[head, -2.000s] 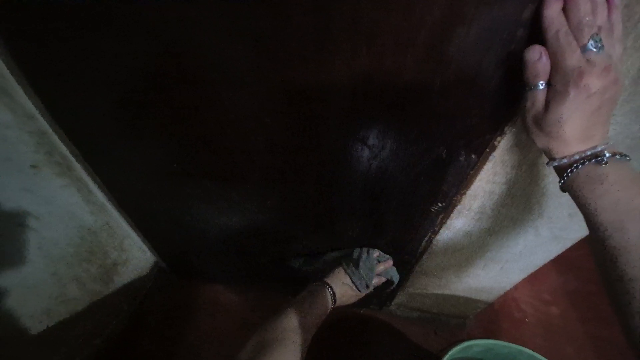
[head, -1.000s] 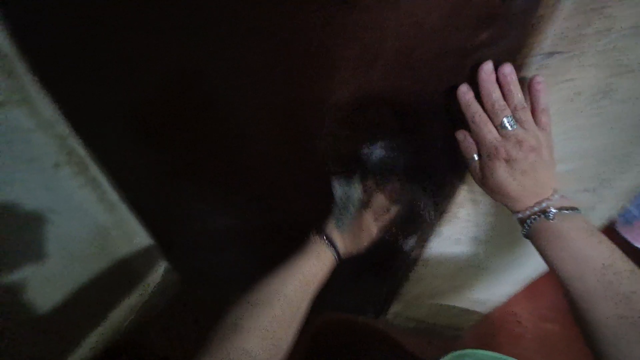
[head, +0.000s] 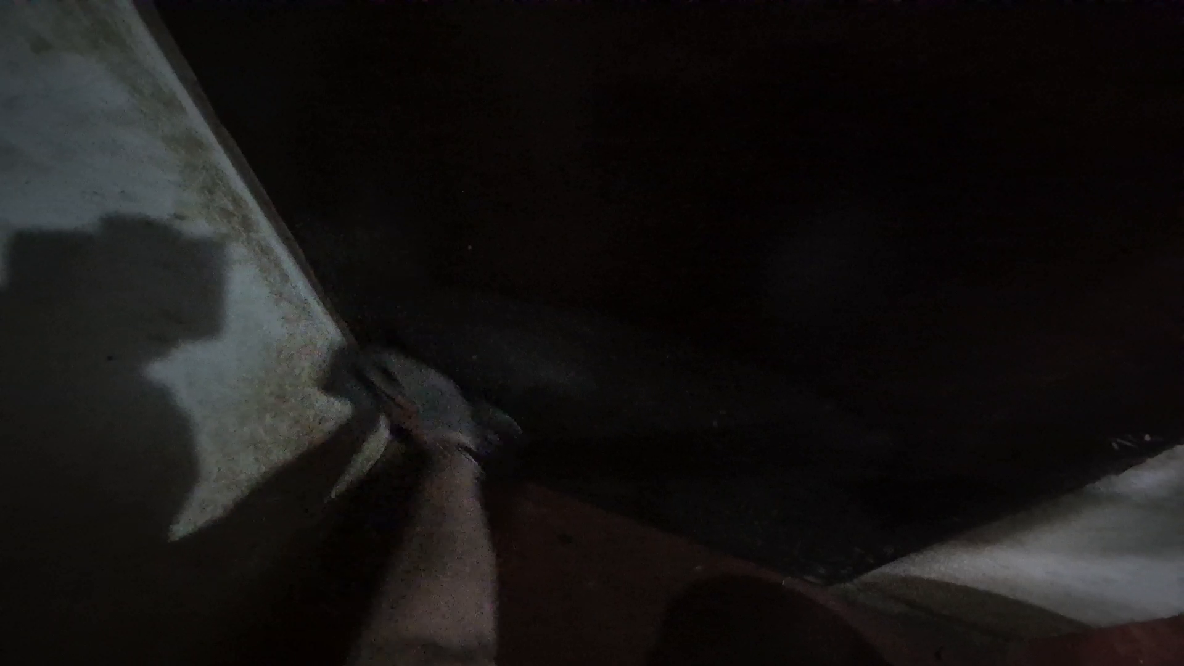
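Note:
My left hand [head: 402, 412] reaches up from the bottom of the view with a grey cloth [head: 439, 398] in it. Hand and cloth are at the lower left corner of a dark brown panel [head: 740, 277], against its left edge where the pale wall begins. The picture is dim and blurred there, so the fingers are hard to make out. A faint lighter smear shows on the panel just right of the cloth. My right hand is out of view.
A stained pale wall [head: 277, 370] with shadows on it borders the panel at left. Another pale wall [head: 1064, 555] stands at lower right. Reddish floor [head: 592, 555] lies below, with a dark rounded shape or shadow on it.
My left hand has moved with the cloth from the panel's lower right part to its lower left corner. My right hand, earlier resting at the panel's right edge, has left the view, which has swung left.

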